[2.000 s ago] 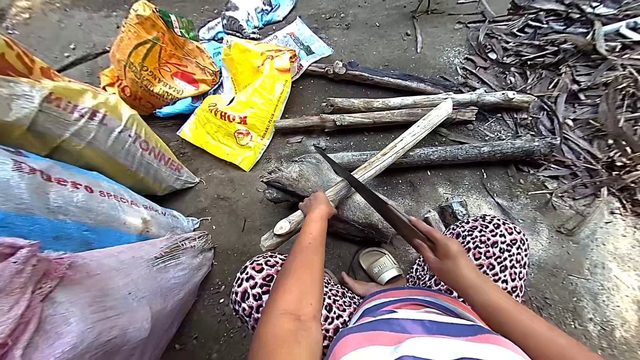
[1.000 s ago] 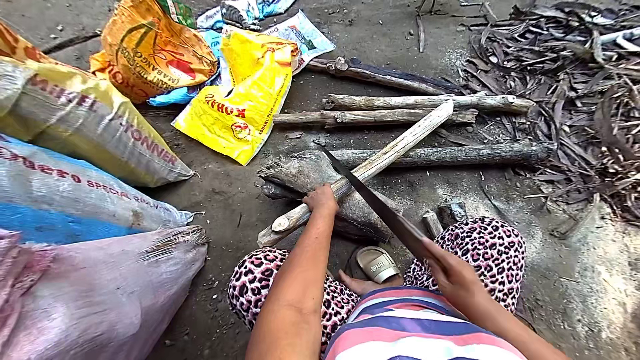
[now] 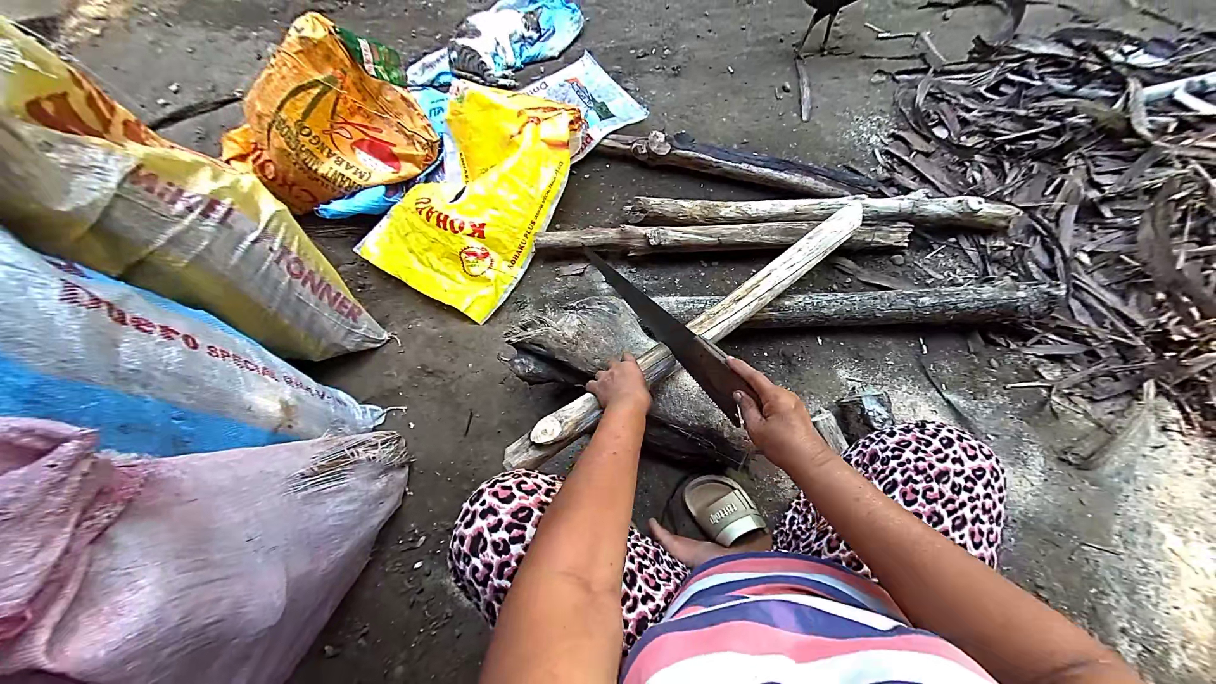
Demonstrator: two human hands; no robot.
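A pale wooden branch [image 3: 774, 275] lies slantwise across a thick, rough log [image 3: 698, 408]. My left hand [image 3: 622, 385] is closed on the branch near its lower left end. My right hand [image 3: 774, 413] grips the near end of a dark handsaw [image 3: 670, 328]; its handle is hidden by the fingers. The saw's blade crosses over the branch just right of my left hand, its narrow tip pointing up and left. Whether the teeth touch the wood cannot be told.
Filled sacks [image 3: 218, 532] line the left side. A yellow plastic bag [image 3: 484, 199] and an orange bag [image 3: 332, 114] lie beyond. Several poles [image 3: 893, 306] rest on the ground beside a heap of dry leaves [image 3: 1121, 199]. A bird's legs [image 3: 826, 28] show at the top.
My right hand and the saw have moved up and left along the blade's line since a second ago. My left hand stays on the branch.
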